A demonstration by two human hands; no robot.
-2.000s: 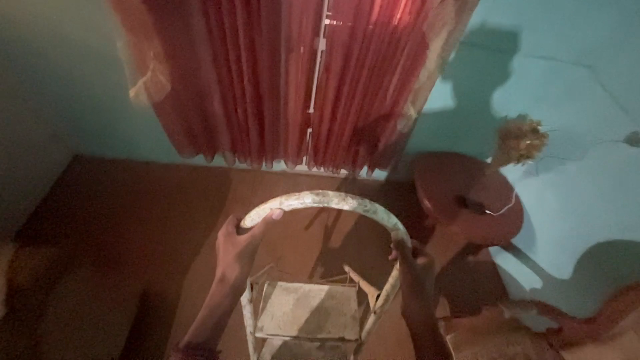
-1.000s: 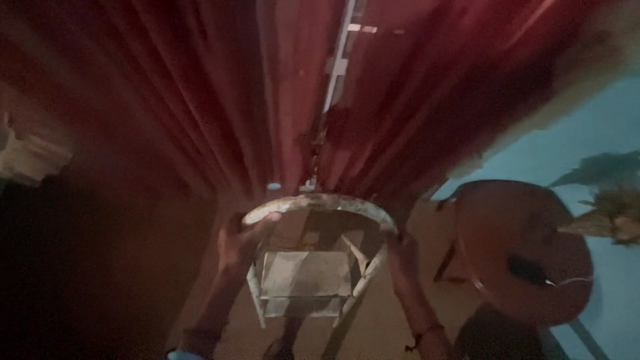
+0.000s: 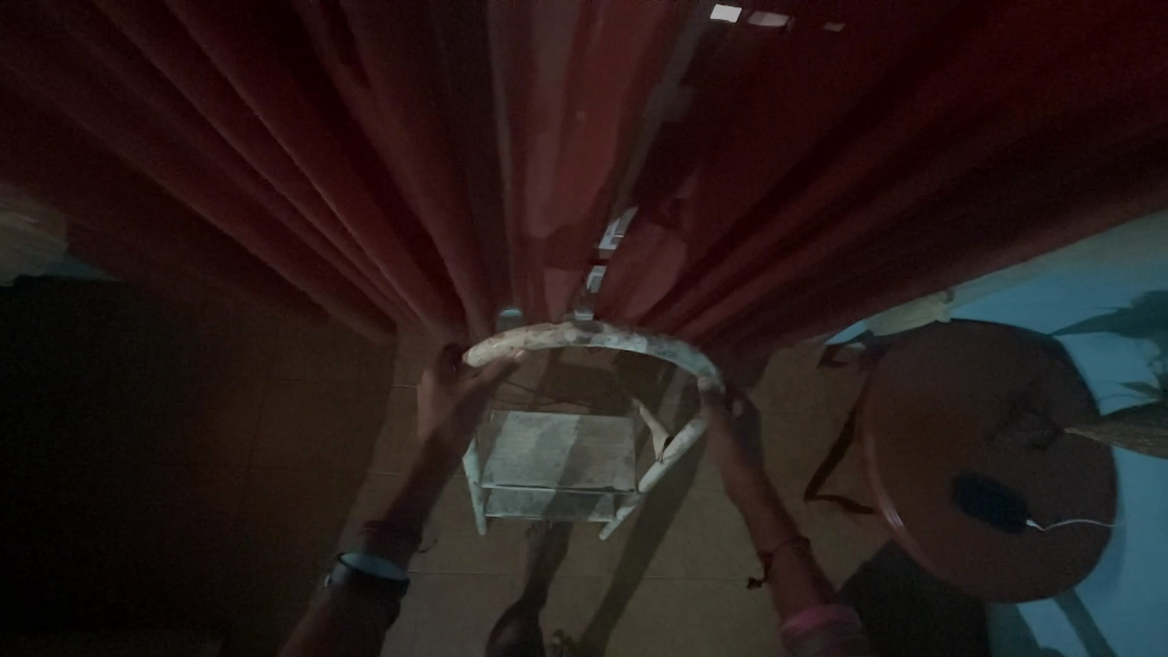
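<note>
A pale, worn piece of furniture with a curved top rail (image 3: pixel 593 338) and a flat shelf-like panel (image 3: pixel 558 449) low in its frame is in front of me, at the middle of the view. My left hand (image 3: pixel 456 397) grips the left end of the curved rail, with the thumb along it. Around the rail's right end closes my right hand (image 3: pixel 732 415). Below the panel, part of a leg and foot (image 3: pixel 520 625) shows on the tiled floor. The image is dim, so fine detail of the fingers is hidden.
Red curtains (image 3: pixel 365 182) hang just beyond the rail. At the right stands a round reddish-brown table (image 3: pixel 985 392) with a dark device (image 3: pixel 990 502) on a white cable, beside a pale blue wall (image 3: pixel 1136 547). Part of a plant shows at the right edge.
The curtains and the round table now appear much nearer, and the view has moved forward. Both hands have kept their hold on the curved rail. The scene has grown darker.
</note>
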